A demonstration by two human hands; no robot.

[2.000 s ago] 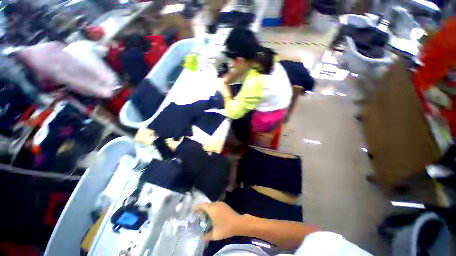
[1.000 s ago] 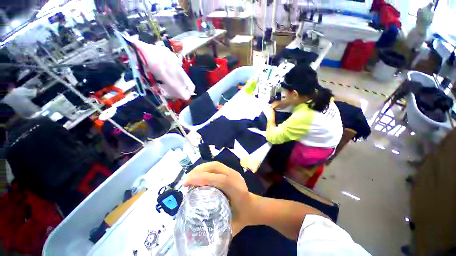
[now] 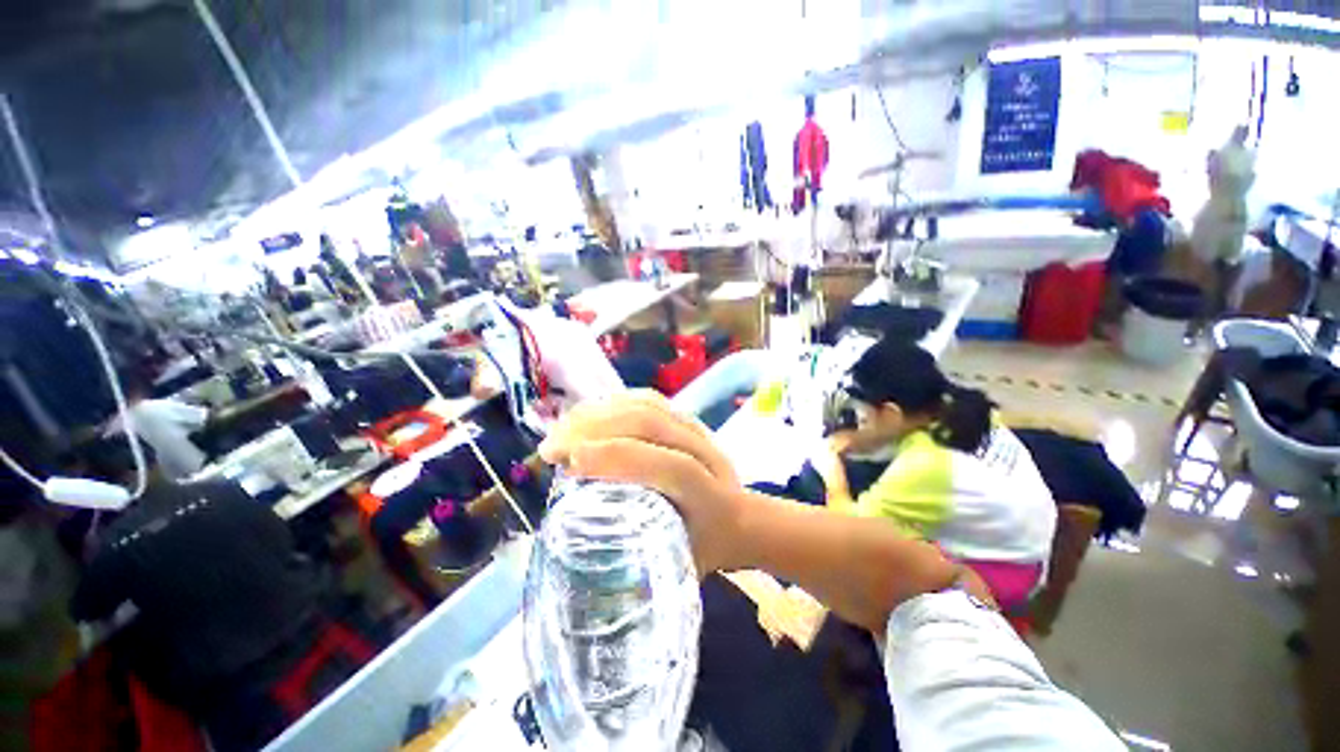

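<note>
A clear plastic bottle [image 3: 610,624] stands close in front of the camera, bottom cut off by the lower edge. My right hand [image 3: 654,463] is bare and closed over the bottle's top from above. The hand hides the cap. My forearm and white sleeve come in from the lower right. My left hand is not in view. Dark cloth [image 3: 757,661] lies behind and right of the bottle, partly hidden by my arm.
A pale-blue trough [image 3: 419,669] runs along the lower left. A person in a yellow and white top [image 3: 955,492] sits at a machine ahead right. Another person in black [image 3: 199,573] is at far left. White bins [image 3: 1293,426] stand at right.
The view has tilted up, showing more of the room. The bottle, low in my hand earlier, is now larger and upright before the camera. The black device with the blue face has left view.
</note>
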